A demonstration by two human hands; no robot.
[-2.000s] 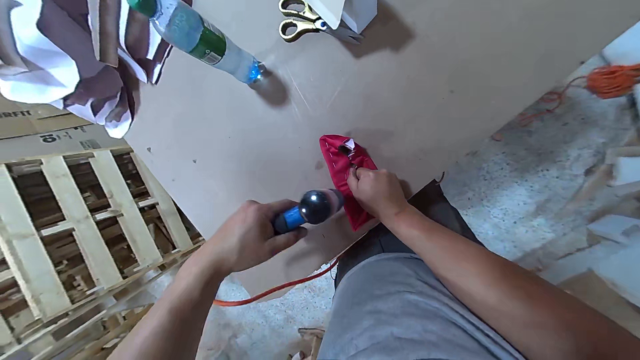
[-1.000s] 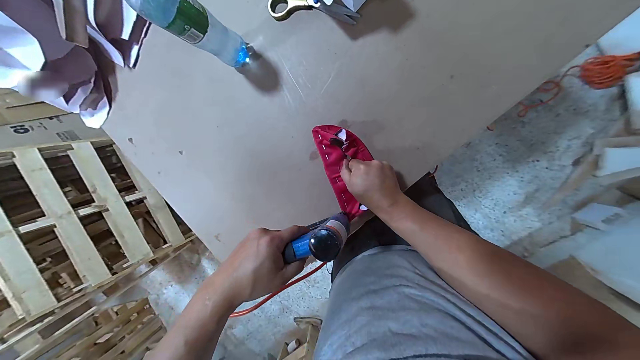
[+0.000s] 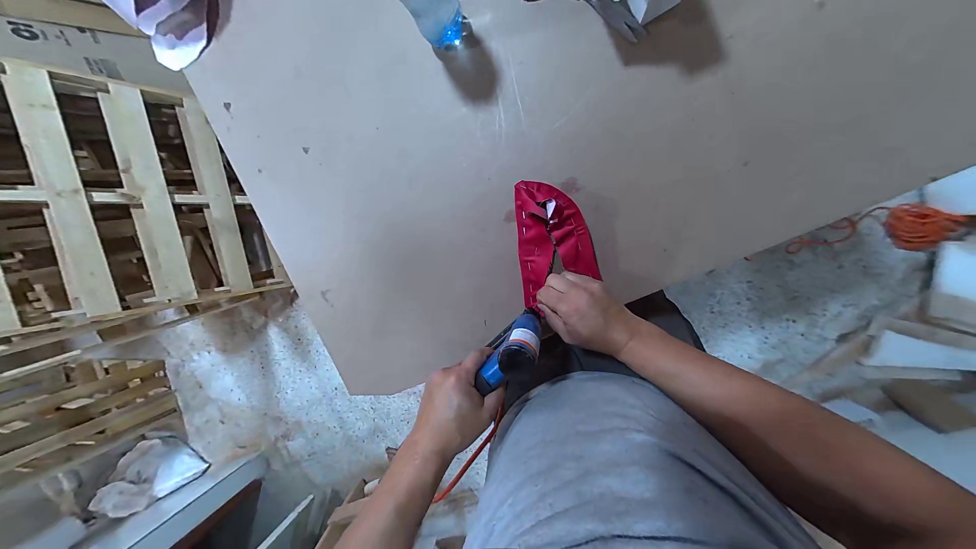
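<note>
My left hand (image 3: 460, 398) grips a blue and black air stapler (image 3: 509, 357), with an orange hose running down from it. The tool's nose touches the lower left edge of a red fabric-covered piece (image 3: 537, 244) at the table's near edge. That piece is rounded at the top, and rows of staples run along its folded cloth. Its lower part is under my right hand (image 3: 583, 309), whose fingers pinch the cloth close to the stapler. A slit between the folds shows a dark gap and a bit of white.
On the tabletop (image 3: 381, 191) lie a plastic bottle (image 3: 442, 23) and the end of a metal tool (image 3: 618, 19), both at the far side. Wooden pallets (image 3: 145, 183) stand at the left. A coiled orange hose (image 3: 919, 226) and boards are on the right.
The stapler has moved from over the middle of the red piece down to its lower left edge. My right hand has shifted toward the piece's lower end. The view has shifted.
</note>
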